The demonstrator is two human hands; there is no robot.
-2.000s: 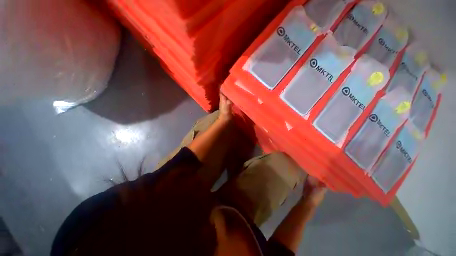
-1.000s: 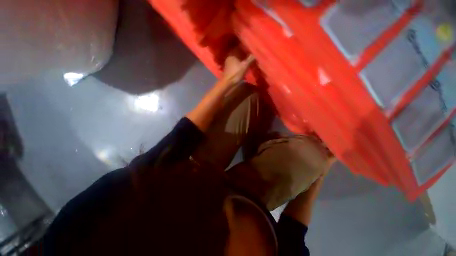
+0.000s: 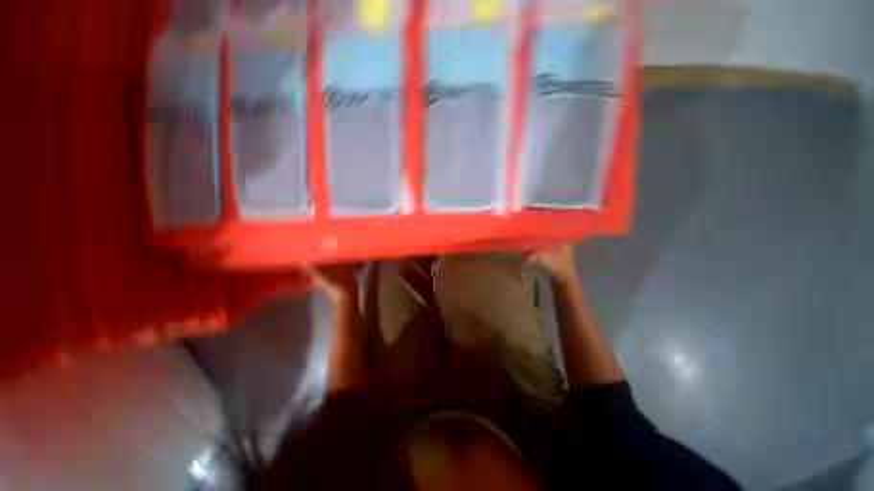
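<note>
A stack of red plastic trays (image 3: 383, 240) is held in front of me at the top of the view, blurred by motion. Its top tray holds several pale bagged units (image 3: 460, 144) in slots, with dark print and yellow spots. My left hand (image 3: 333, 284) grips the near edge of the stack from below, left of the middle. My right hand (image 3: 556, 261) grips the same edge further right. The fingers of both hands are mostly hidden under the trays.
A tall stack of red trays (image 3: 77, 211) stands at the left, close against the held stack. A large pale, shiny rounded object (image 3: 96, 412) is at the lower left. Grey floor (image 3: 738, 268) with a yellow line (image 3: 757, 81) lies to the right.
The view has turned; the held stack has swung from slanting at the upper right to nearly level across the top. Both hands still hold it. The other red stack now fills the left side.
</note>
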